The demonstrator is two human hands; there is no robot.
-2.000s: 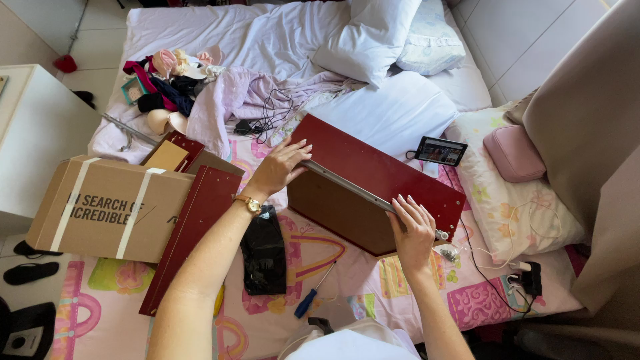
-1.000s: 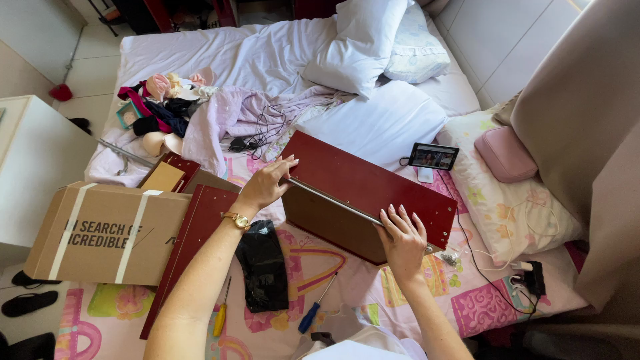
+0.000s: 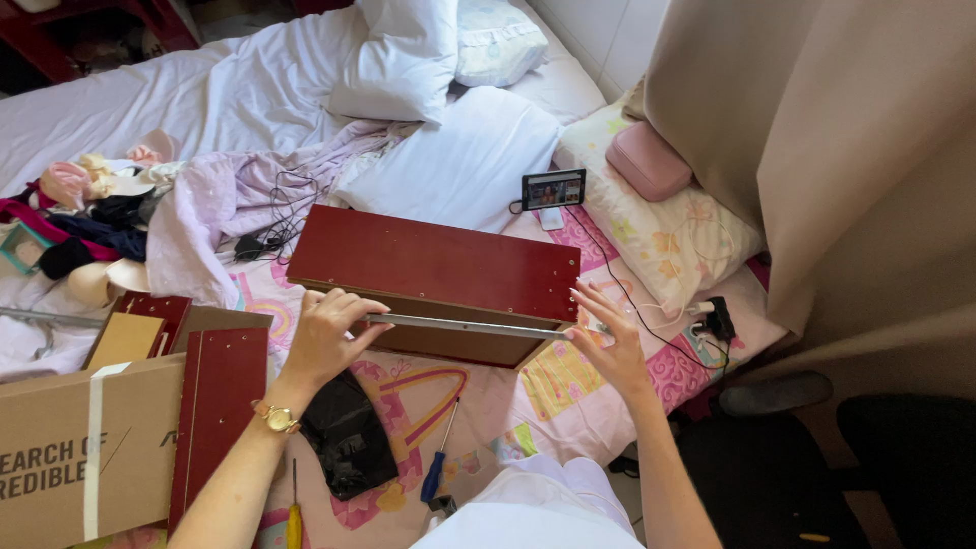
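A thin grey metal drawer slide [image 3: 467, 326] spans the space between my two hands. My left hand [image 3: 335, 335] pinches its left end between thumb and fingers. At its right end, the thumb of my right hand [image 3: 606, 339] touches the tip, with the fingers spread near the drawer's corner. Just beyond the slide, a dark red wooden drawer box [image 3: 435, 259] lies on the bed, its red face up and its brown inner side towards me. Small screws or holes dot the red face. A black plastic bag [image 3: 347, 435], a blue-handled screwdriver [image 3: 435, 465] and a yellow-handled screwdriver [image 3: 294, 518] lie nearer me.
At left are a cardboard box [image 3: 46, 442], a red panel [image 3: 221, 404] and piled clothes [image 3: 99, 213]. Behind the drawer, a phone [image 3: 554, 189] stands by a pillow [image 3: 663, 229] bearing a pink case [image 3: 648, 160]. Cables and a black plug adapter [image 3: 717, 320] lie at right.
The metal slide, earlier along the drawer's upper edge under both hands, is now held apart from the drawer, nearer me. The view has shifted.
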